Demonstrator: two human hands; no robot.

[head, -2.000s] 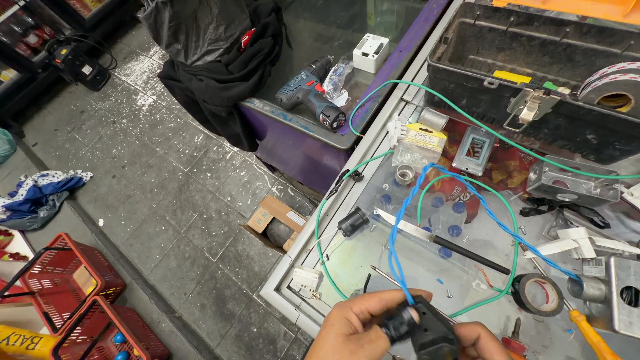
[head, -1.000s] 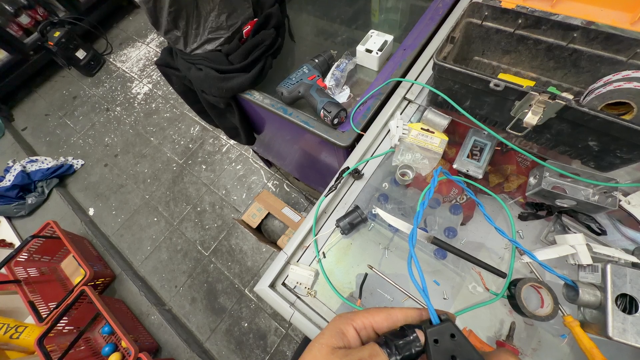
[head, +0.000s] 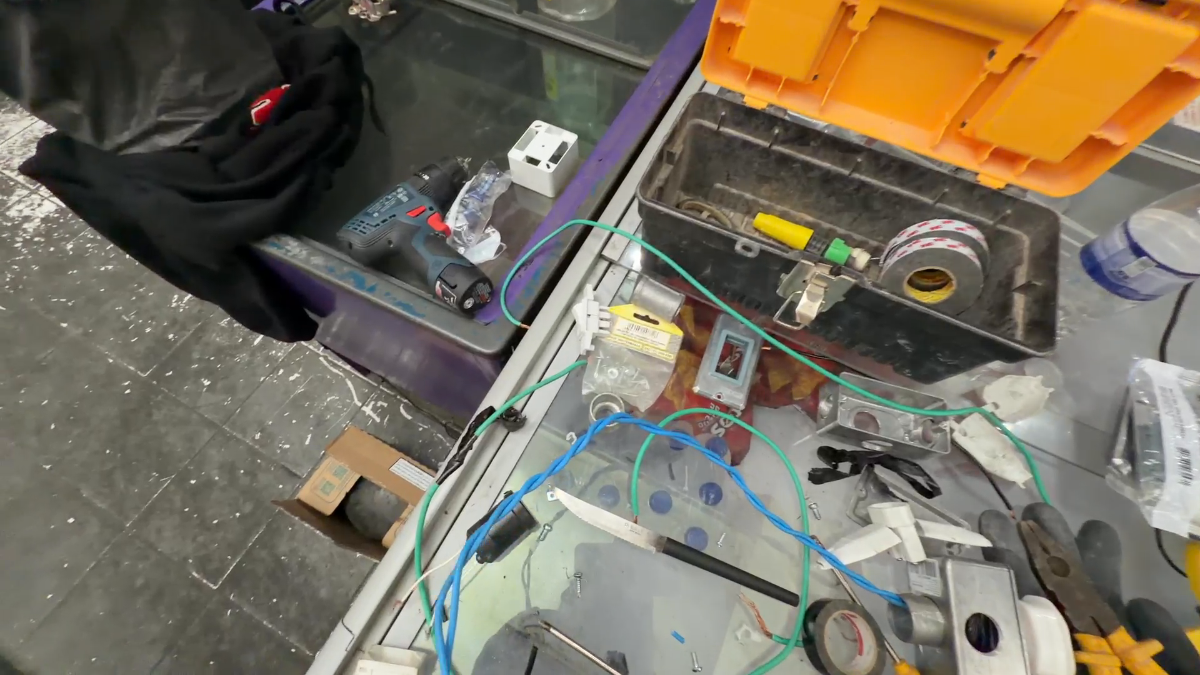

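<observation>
Neither of my hands shows in the head view now. A twisted blue wire [head: 562, 457] arches over the glass counter and runs to a metal conduit fitting [head: 917, 621] beside a metal electrical box [head: 982, 619]; its other end leaves the bottom edge. A green wire [head: 694, 279] loops across the counter past the toolbox. A knife [head: 727, 568] with a black handle lies in the middle, near a small black cylindrical part [head: 504, 532]. A roll of black tape [head: 847, 639] and pliers [head: 1064, 572] with yellow handles lie at the lower right.
An open black toolbox [head: 1017, 272] with an orange lid [head: 900, 70] holds tape rolls and a yellow-handled tool. A cordless drill [head: 403, 230] and a white box [head: 544, 157] rest on the purple-edged case. A cardboard box [head: 375, 478] stands on the floor.
Both hands, seen at the bottom two seconds ago holding a black part on the blue wire, have gone out of view. The blue wire's arch now leans left. The view has shifted right.
</observation>
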